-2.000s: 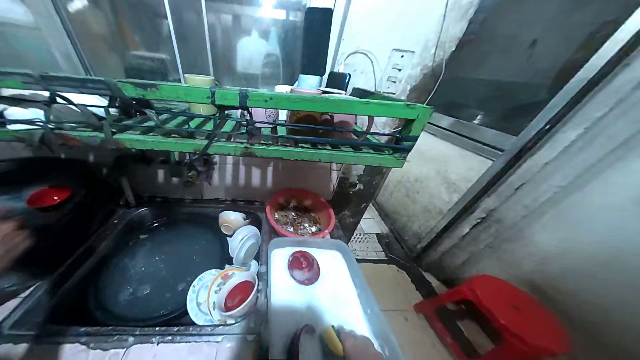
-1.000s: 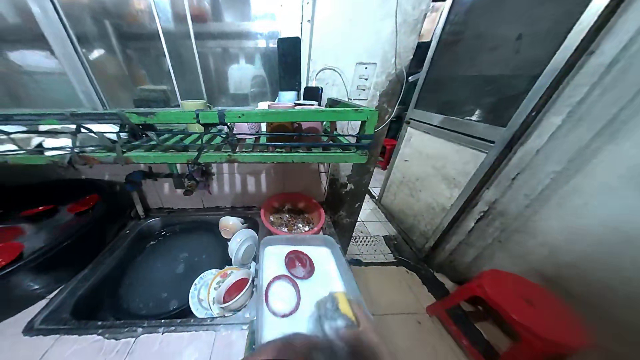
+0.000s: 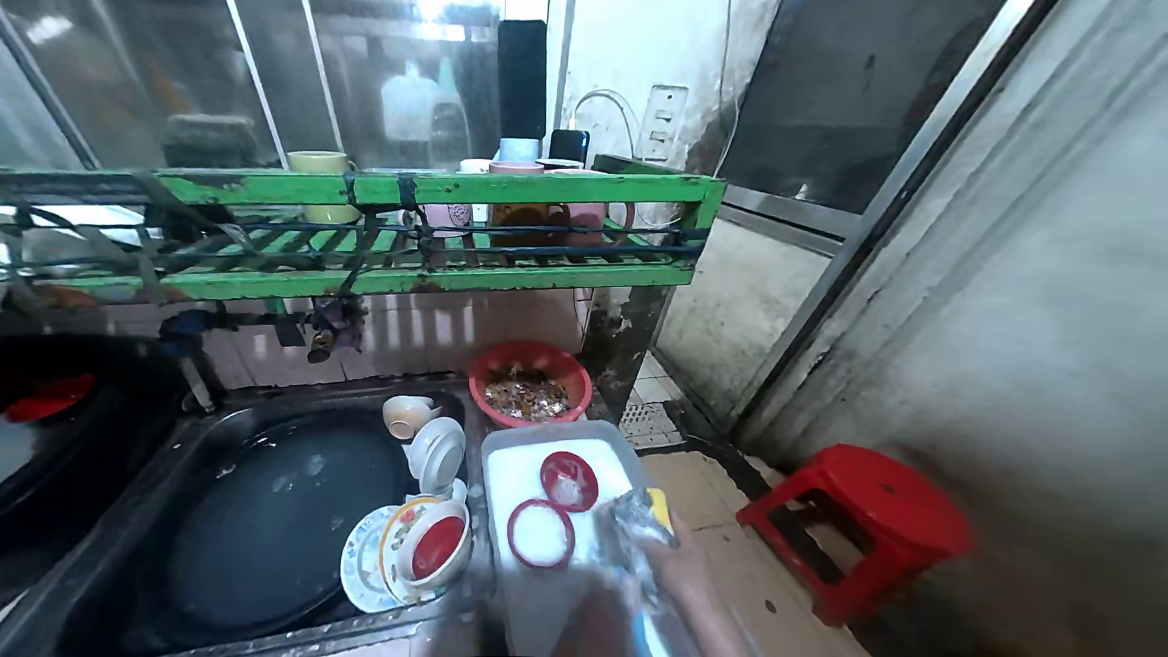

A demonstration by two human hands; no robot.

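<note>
My right hand [image 3: 677, 558] is at the right side of a clear plastic tub [image 3: 630, 447] of white suds, shut on a yellow and grey scouring sponge [image 3: 643, 516]. Beside it my left hand [image 3: 598, 620] is low over the tub, badly blurred; whether it holds anything cannot be told. A blurred blue and white thing shows between the hands. In the suds float a small red bowl [image 3: 569, 481] and a second red-rimmed round dish [image 3: 540, 534] full of foam. Left of the tub, a white bowl with a red inside [image 3: 438, 547] leans on patterned plates [image 3: 365, 557].
A black sink [image 3: 274, 511] holds dark water, a cup [image 3: 408, 416] and white dishes [image 3: 438, 454]. A red basin [image 3: 531, 383] of scraps stands behind the tub. Above runs a green rack [image 3: 566, 189] with mugs. A red plastic stool [image 3: 876, 511] is at right, a black tub [image 3: 82, 429] at left.
My left hand, at the far left over the black tub two seconds ago, is now at the suds tub. The second red-rimmed dish, beside my right hand earlier, now floats apart from it.
</note>
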